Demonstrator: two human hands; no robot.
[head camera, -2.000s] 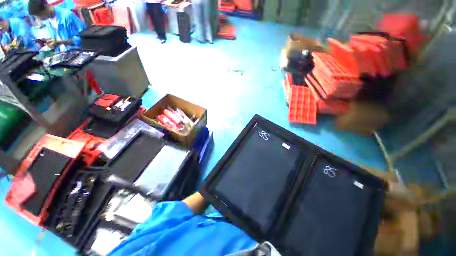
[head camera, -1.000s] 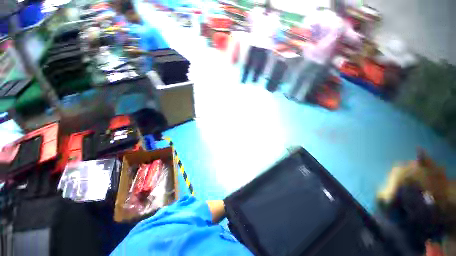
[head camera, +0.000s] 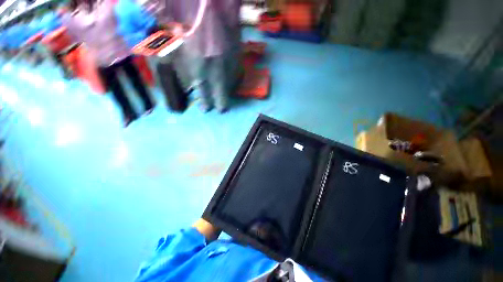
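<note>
A black two-pocket tray is held level in front of my chest, holding two glossy black screen units. The left screen unit and the right screen unit each carry white "85"-like handwriting and a small white label. My left hand is at the tray's lower left corner; only its back edge by the blue sleeve shows, and its fingers are hidden under the tray. My right hand is not visible.
Blue-green floor lies ahead. Two people stand at the upper left, one with an orange tray. Red trays are on the floor behind them. Open cardboard boxes are on the right. A bench corner shows at the lower left.
The view has swung right, away from the crowded bench and carton on the left. The standing people appear nearer and further left. The tray stays held and shows more fully.
</note>
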